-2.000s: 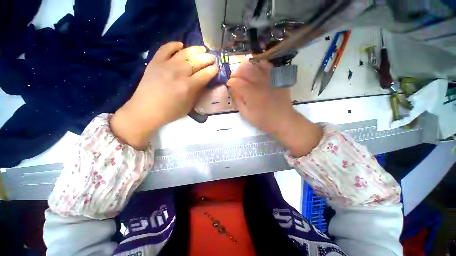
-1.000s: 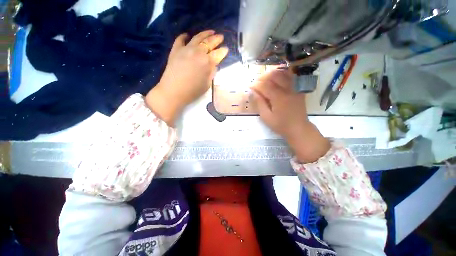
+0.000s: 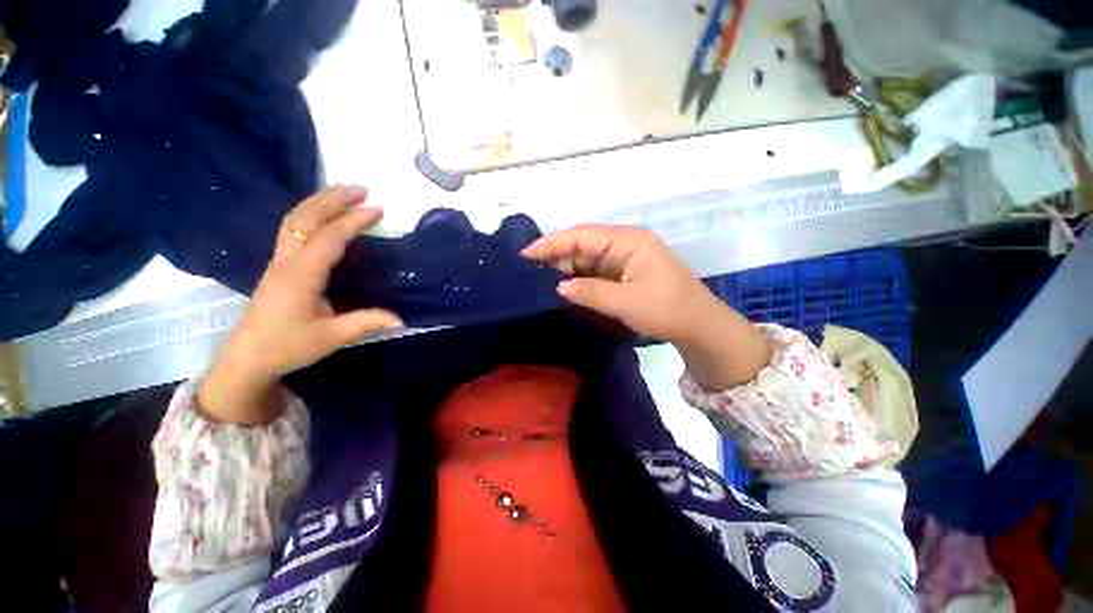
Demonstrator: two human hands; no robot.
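A navy garment piece (image 3: 450, 278) with tiny pale specks lies over the front edge of the table, close to my body. My left hand (image 3: 294, 293) is at its left end, thumb and fingers spread apart over the cloth; whether it grips the cloth is hard to tell. My right hand (image 3: 629, 281) pinches the right end of the piece between thumb and fingers. A pile of navy pieces (image 3: 198, 150) lies on the table to the left. The machine's pale bed (image 3: 575, 108) shows behind the hands at the top.
Snips (image 3: 716, 54) with blue and orange handles, a dark red-brown handled tool (image 3: 832, 54), brass-coloured pieces (image 3: 893, 132) and a crumpled white scrap (image 3: 947, 126) lie to the right. A ruler strip (image 3: 767, 206) runs along the front edge. A blue crate (image 3: 827, 293) stands below.
Both hands have moved from the needle area to the table's front edge, with a navy piece now between them. The view has shifted, and the machine head is almost out of the picture.
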